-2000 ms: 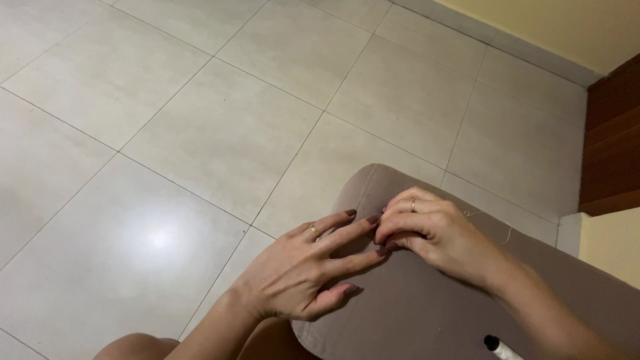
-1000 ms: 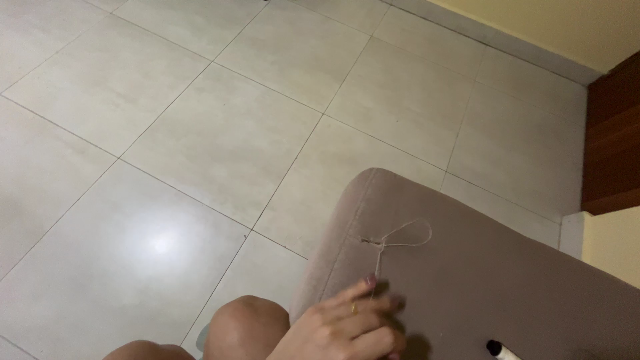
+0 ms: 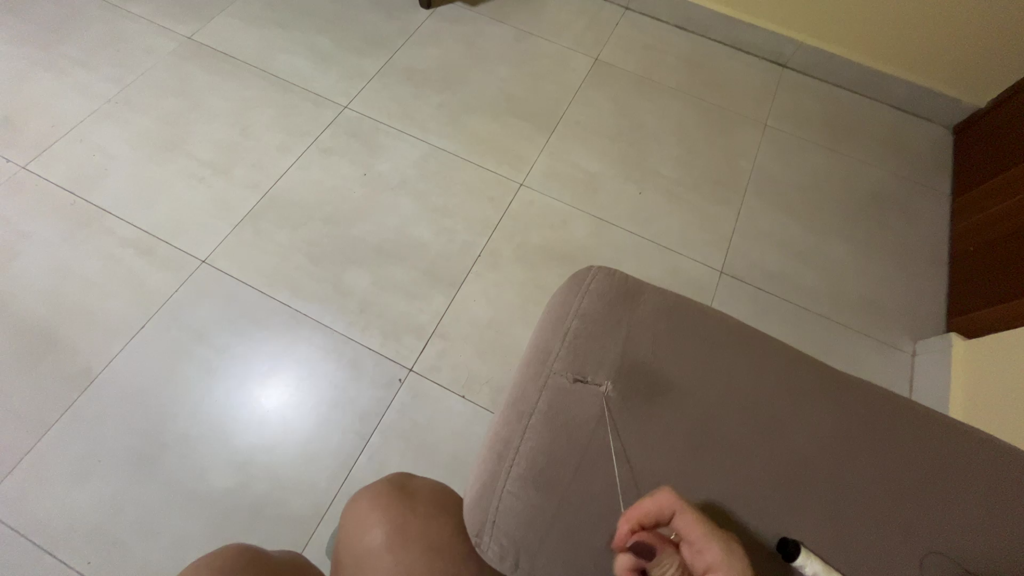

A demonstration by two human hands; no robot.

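My right hand [image 3: 680, 536] is at the lower edge of the view, its thumb and curled fingers pinched together on a thin pale thread [image 3: 614, 456]. The thread runs taut from the hand up to the right end of a short, puckered slit [image 3: 588, 382] in the taupe upholstered cushion [image 3: 760, 424]. A faint second line, a strand or a shadow, lies beside it. Whether the fingers also hold a needle is hidden. My left hand is out of view.
On the cushion, right of the hand, lies a white cylinder with a black end [image 3: 808, 558], and a thin dark loop [image 3: 948, 560] beside it. My knees [image 3: 408, 524] are against the cushion's left side. Around are a tiled floor [image 3: 360, 216], a yellowish wall and brown wood [image 3: 988, 224].
Two seconds ago both hands were together at the slit; the left has gone out of view. A loose thread loop seen one second ago above the slit is now drawn out.
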